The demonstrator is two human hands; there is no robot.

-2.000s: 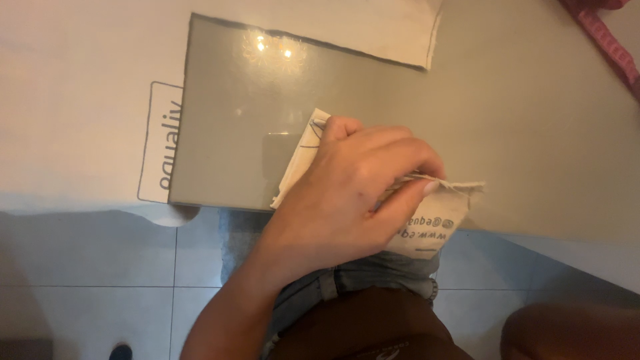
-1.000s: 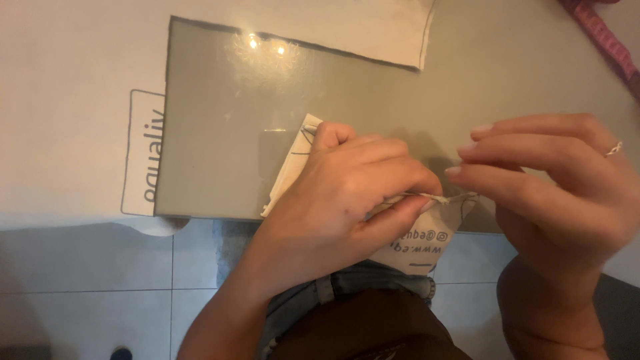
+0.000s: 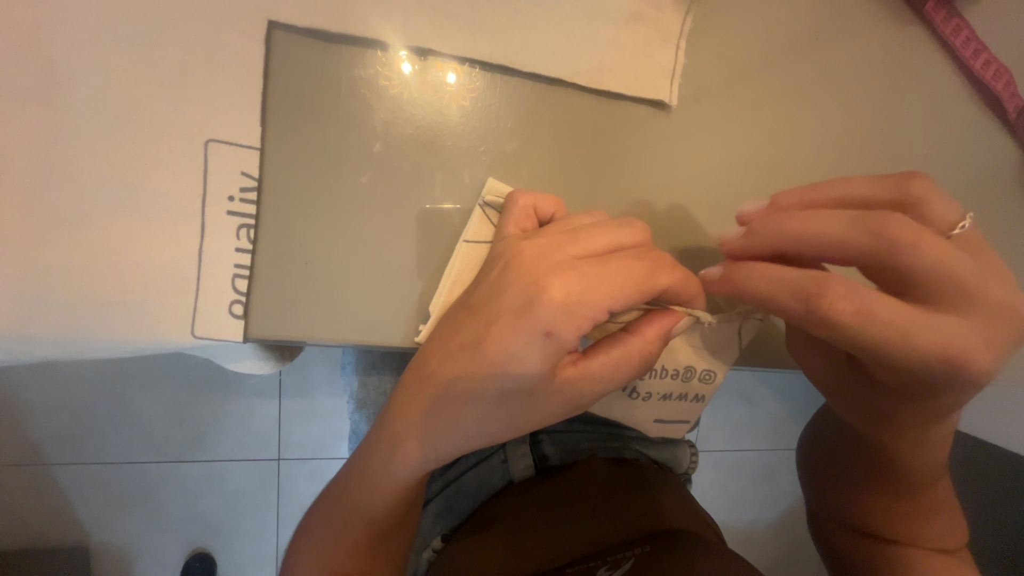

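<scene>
My left hand (image 3: 576,304) grips a folded piece of cream fabric (image 3: 664,384) that bears printed writing, pinching its edge between thumb and forefinger. One end of the fabric shows to the left of that hand, and a printed flap hangs over the table's front edge. My right hand (image 3: 872,280), with a ring on one finger, is at the right of the pinched edge. Its fingertips are close to the left forefinger; its thumb is hidden, and whether it holds a thread or the fabric cannot be told.
A large cream cloth (image 3: 120,176) with printed writing and a cut-out corner lies across the left and back of the glossy table (image 3: 360,200). A pink tape measure (image 3: 976,64) lies at the back right. Below the table's edge is a tiled floor (image 3: 144,416).
My right hand, out of view two seconds ago, has come in from the right to the fabric's edge. My left hand keeps its grip on the fabric.
</scene>
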